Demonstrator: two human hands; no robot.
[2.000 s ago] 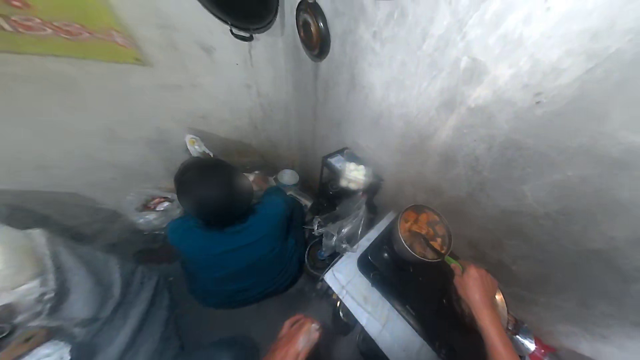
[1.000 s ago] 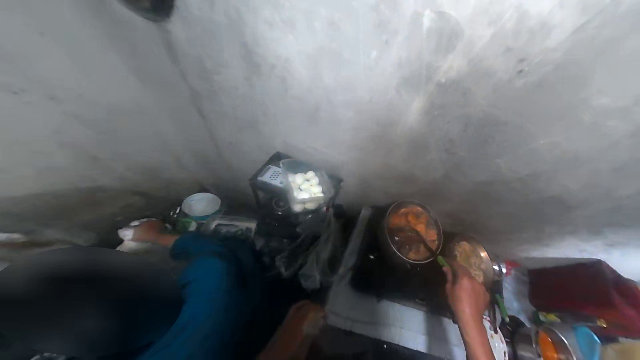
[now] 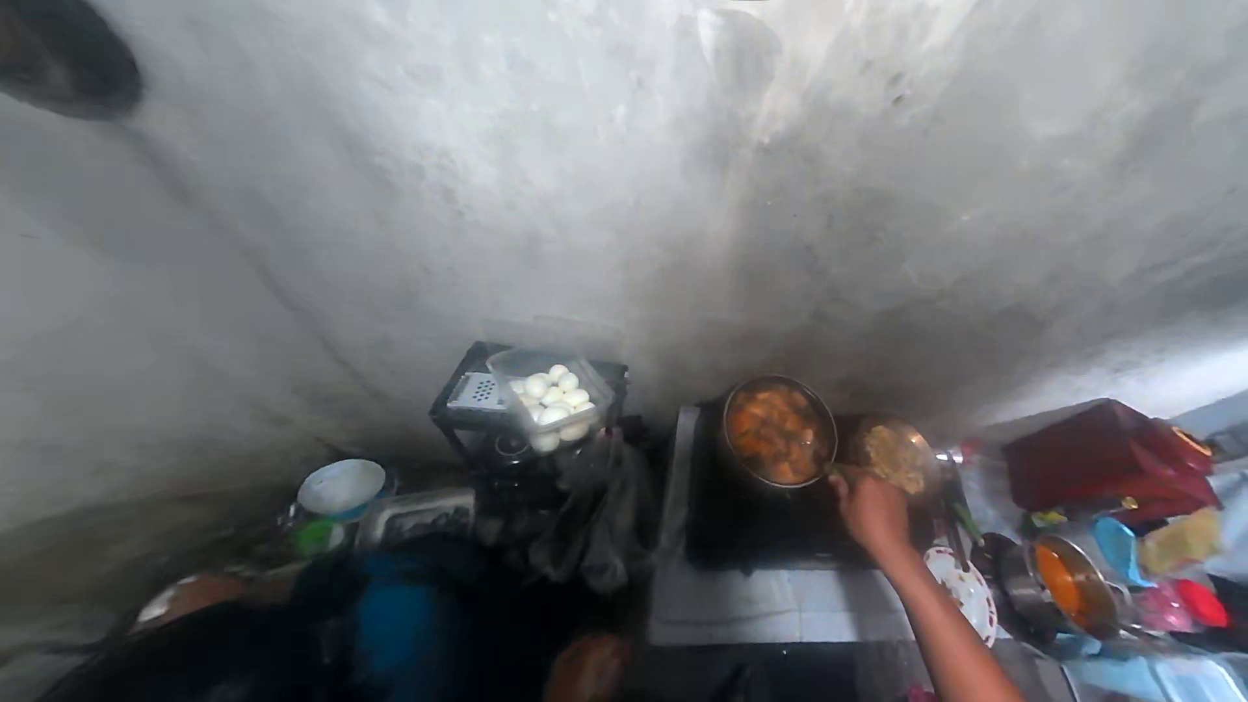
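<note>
My right hand (image 3: pixel 873 507) is closed on the handle of a utensil at the lower right rim of a round pot (image 3: pixel 778 431) of orange-brown food in pieces. The pot stands on a black stove (image 3: pixel 751 531). Just above and right of the hand, a second pan (image 3: pixel 895 456) holds pale brown food. My left hand (image 3: pixel 590 668) is low at the bottom edge, blurred and dark; whether it holds anything cannot be told. Left of the stove, a clear plastic container (image 3: pixel 551 395) of peeled white eggs sits on a black rack beside a metal grater (image 3: pixel 478 390).
A person in a blue top (image 3: pixel 395 604) is at the lower left, near a white bowl (image 3: pixel 341 487). A floral-rimmed plate (image 3: pixel 963 590), a steel pot (image 3: pixel 1072 585) with orange contents and a dark red bag-like item (image 3: pixel 1097 458) lie right. A grey wall rises behind.
The view has swung right and down, bringing the second pan, the steel pot and the red item into sight. My right hand stays by the pot's rim, still on the utensil.
</note>
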